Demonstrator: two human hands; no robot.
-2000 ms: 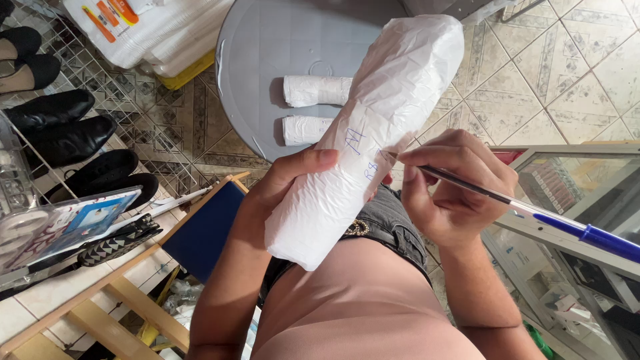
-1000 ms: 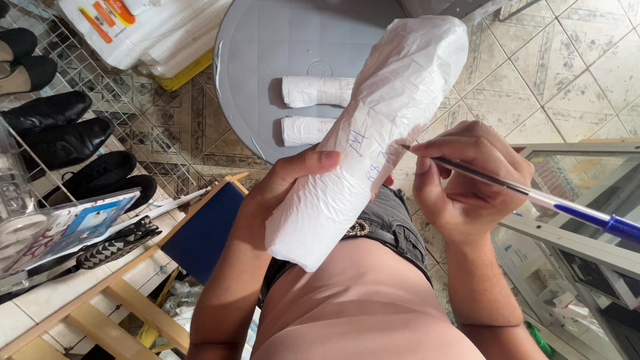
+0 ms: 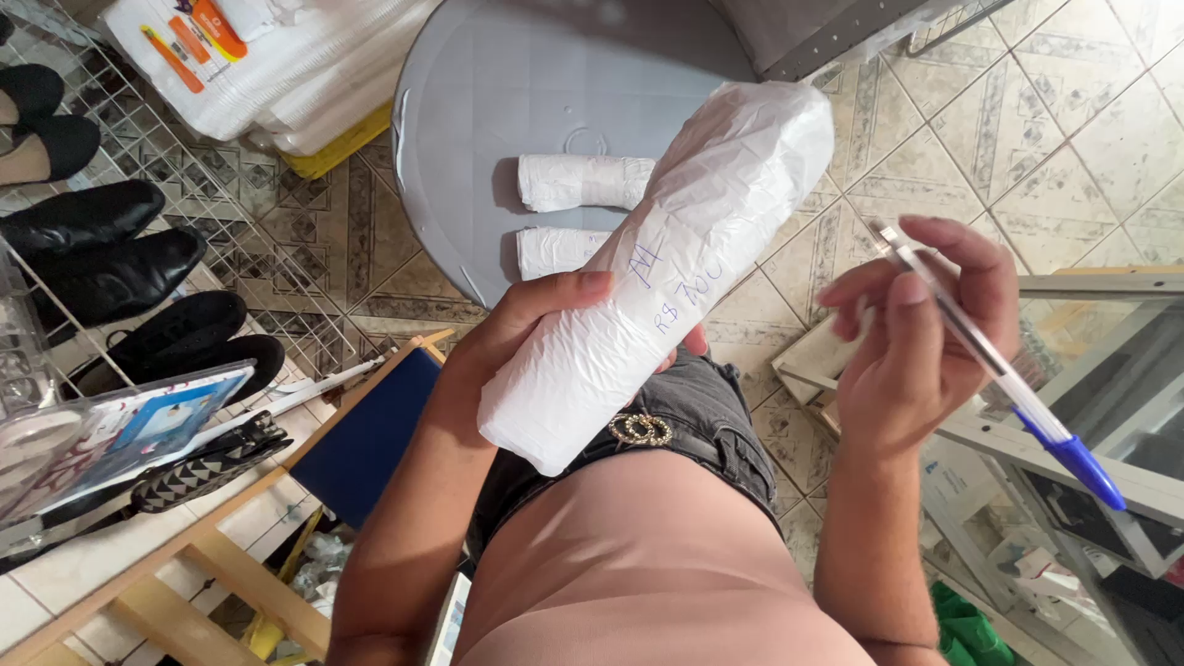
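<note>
A long roll of white plastic bags, with handwriting in blue ink on its side, lies slantwise in my left hand; the thumb is on top and fingertips show at the far edge. To the right of the roll, my right hand holds a clear ballpoint pen with a blue cap on its back end, its tip apart from the plastic. Beyond, two smaller white rolls lie on a round grey surface, both partly hidden by the large roll.
Black shoes stand on a white wire rack at the left. White packages are at the upper left. A wooden frame with a dark blue panel is at the lower left. A glass-and-metal case stands at the right.
My right hand has moved right, taking the pen tip off the roll. More blue writing shows on the plastic. My left hand keeps its hold.
</note>
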